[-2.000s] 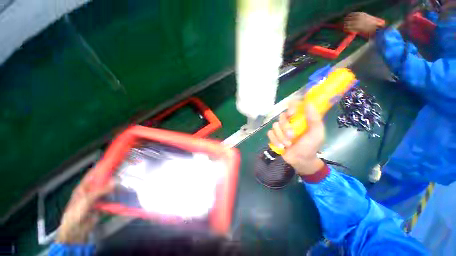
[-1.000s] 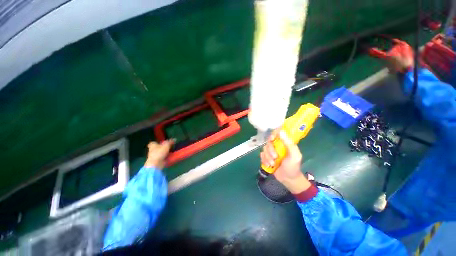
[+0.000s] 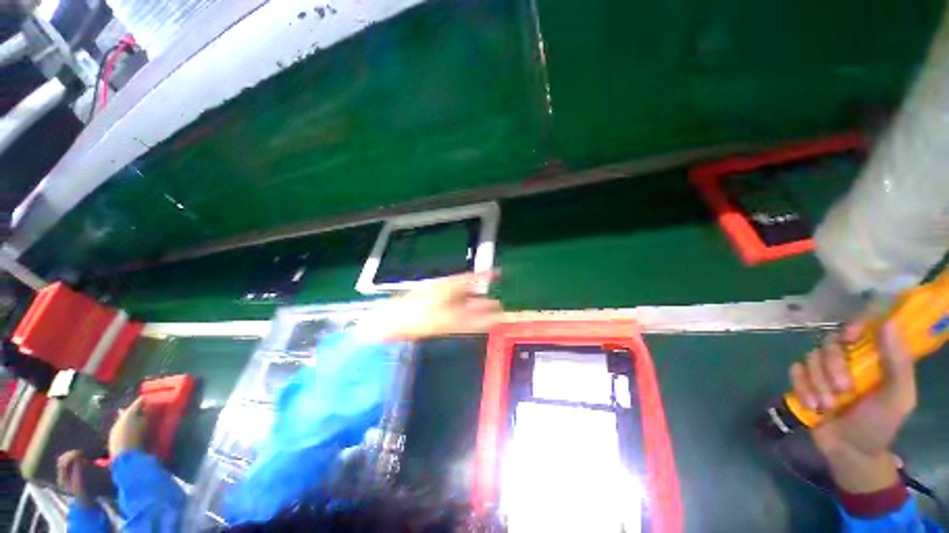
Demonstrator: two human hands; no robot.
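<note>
A red-orange foam frame (image 3: 656, 432) with an opened black tablet unit (image 3: 626, 390) in it lies on the green bench in front of me. Bright silvery areas on the unit glare. My left hand (image 3: 442, 310) is blurred, reaching over the metal edge beside the frame's upper left corner, close to a white frame (image 3: 489, 224) on the conveyor; whether it touches anything is unclear. My right hand (image 3: 858, 401) is closed around the yellow-orange electric screwdriver (image 3: 879, 338) at the right, its dark tip pointing down left over a dark round dish (image 3: 806, 458).
A clear blister tray (image 3: 281, 380) lies left, partly under my left sleeve. Another red frame (image 3: 754, 239) is on the conveyor at right. A wrapped post (image 3: 895, 187) stands at the right. Red frames are stacked at far left (image 3: 68, 328), near another person's hands (image 3: 127, 427).
The view has swung left. My left hand has left the red conveyor frame and is near the white one. A red-framed unit now lies on the bench. My right hand still holds the screwdriver.
</note>
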